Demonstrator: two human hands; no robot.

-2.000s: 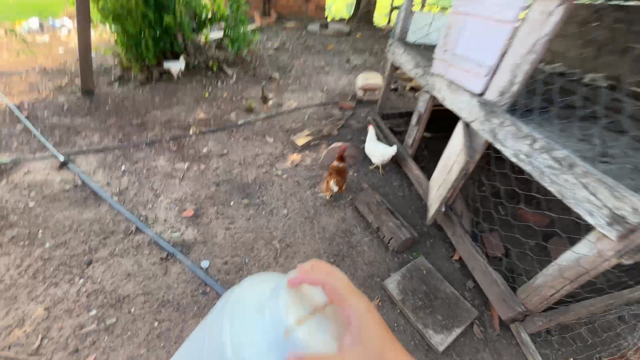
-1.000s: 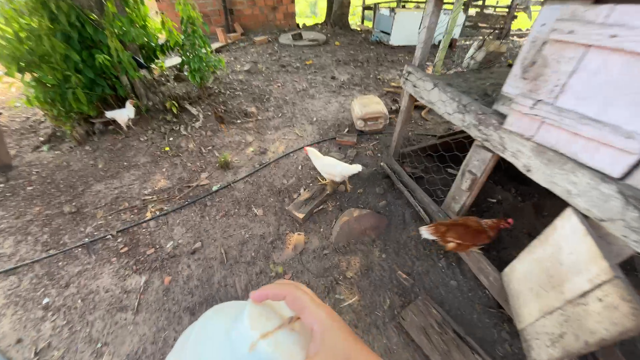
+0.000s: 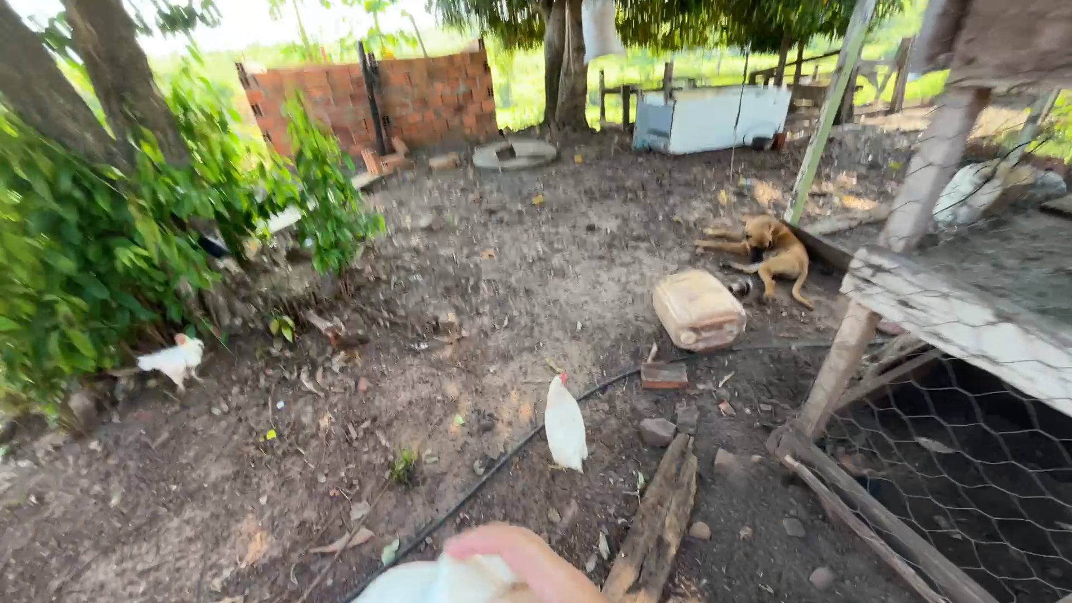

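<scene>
At the bottom edge, blurred, my right hand (image 3: 532, 561) is closed over the top of a white rounded object (image 3: 444, 579). Most of that object is cut off, and its kind cannot be told. My left hand is out of view. Just beyond the right hand a white chicken (image 3: 566, 425) stands on the dirt beside a thin black hose (image 3: 502, 465). Another white chicken (image 3: 172, 362) is at the left, by a leafy bush (image 3: 92, 251).
At right stands a raised wooden coop with chicken wire (image 3: 963, 469). An old plank (image 3: 657, 519), a brick (image 3: 664, 374) and a dirty plastic jerrycan (image 3: 699, 308) lie before it. Behind them a tan dog (image 3: 775, 251) lies down. A brick wall (image 3: 435, 100) rises farther back.
The view has swung upward and forward, bringing the dog into sight. The brown hen seen at the coop is out of view. My right hand still holds the white object.
</scene>
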